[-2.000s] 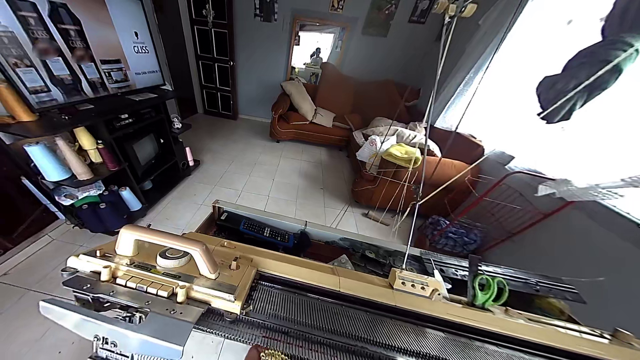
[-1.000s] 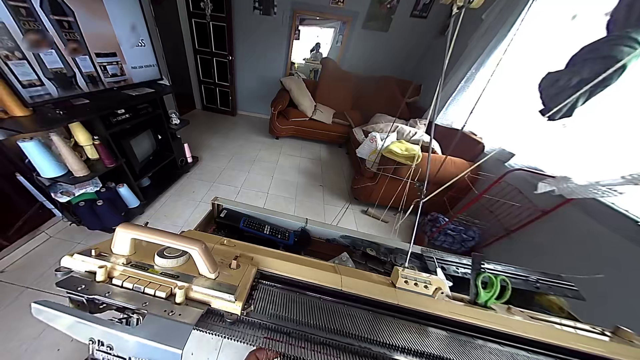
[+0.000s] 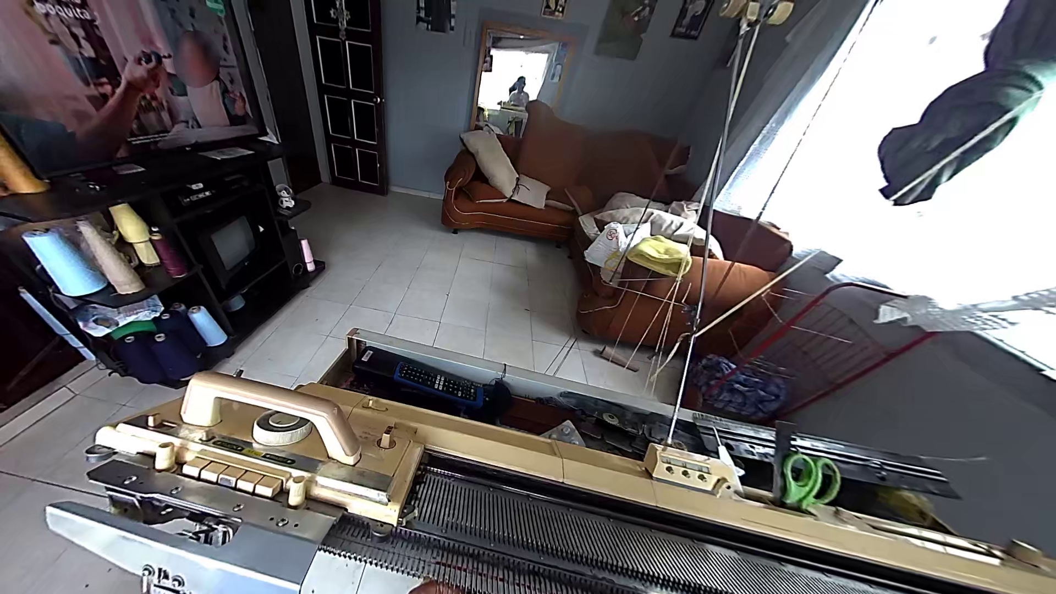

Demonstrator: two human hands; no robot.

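Note:
A knitting machine spans the foreground, its beige carriage (image 3: 285,421) with a curved handle at the left end of the needle bed (image 3: 577,528). A grey metal arm (image 3: 181,549) juts out in front of the carriage. Just a sliver of skin, probably my left hand (image 3: 435,587), shows at the bottom edge by the near needle bed; its fingers and anything in them are hidden. My right hand is out of view. Behind the bed stand a beige row counter (image 3: 689,469) and green-handled scissors (image 3: 810,480). Yarn strands run up a thin metal mast (image 3: 701,305).
Behind the machine, an open case (image 3: 528,375) holds a remote control (image 3: 439,382) and dark items. Yarn cones (image 3: 66,262) fill a black shelf unit at left. Beyond are a brown sofa (image 3: 511,216), a cloth-laden armchair (image 3: 627,309) and a red metal rack (image 3: 858,346).
The hand at the bottom edge showed gold beads two seconds ago; now only a bit of skin shows. The television picture has changed. The carriage stays at the left end.

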